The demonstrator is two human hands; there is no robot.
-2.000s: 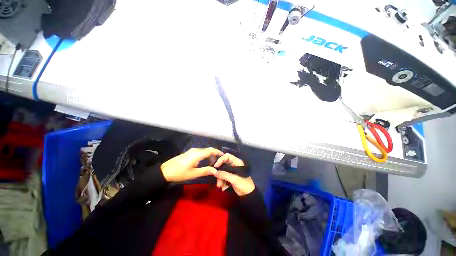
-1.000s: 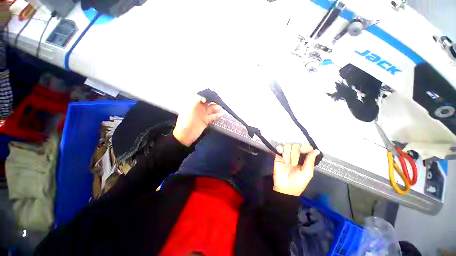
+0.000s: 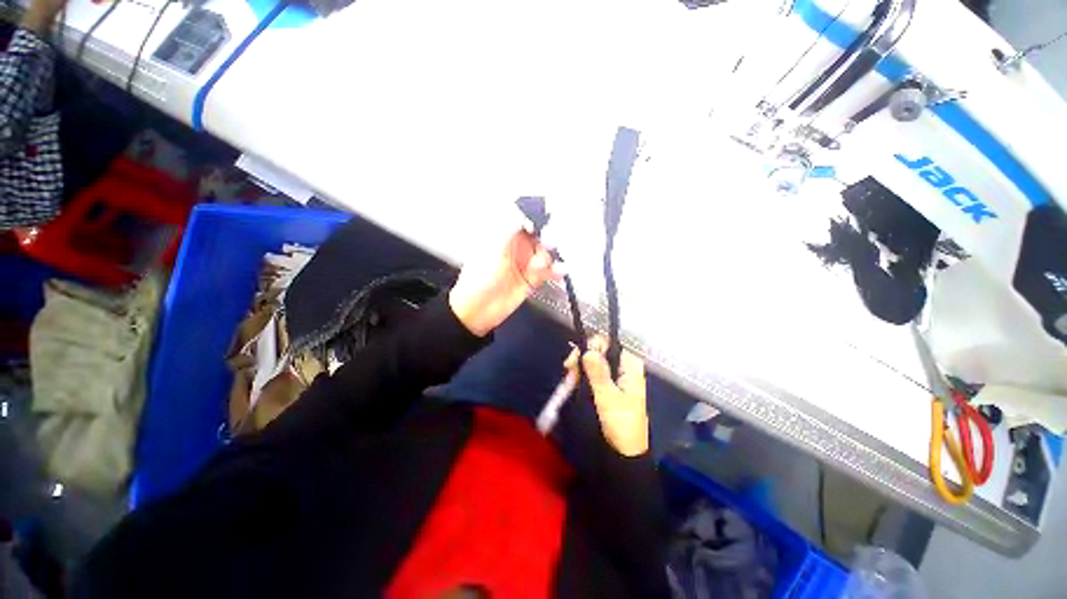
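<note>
A narrow black strip (image 3: pixel 617 199) lies partly on the white table, its wider end flat left of the needle area. My left hand (image 3: pixel 506 281) grips one end of the strip, with a short dark end sticking up past the fingers. My right hand (image 3: pixel 614 398) holds the strip at the table's front edge, where both lengths come together. A small whitish piece (image 3: pixel 555 404) hangs by my right hand; I cannot tell what it is. The presser foot area (image 3: pixel 786 146) stands beyond the strip.
The white JACK machine (image 3: pixel 942 187) stands at the right. A fuzzy black clump (image 3: pixel 886 257) and orange-red scissors (image 3: pixel 962 445) lie beside it. A blue bin (image 3: pixel 176 351) with cut pieces is at my left, another (image 3: pixel 807 573) lower right. Another person's checked sleeve (image 3: pixel 29 140) shows far left.
My hands have come closer together, my right hand moving left. The strip's free end now points nearly straight away from me. A checked sleeve and hand show more at the far left.
</note>
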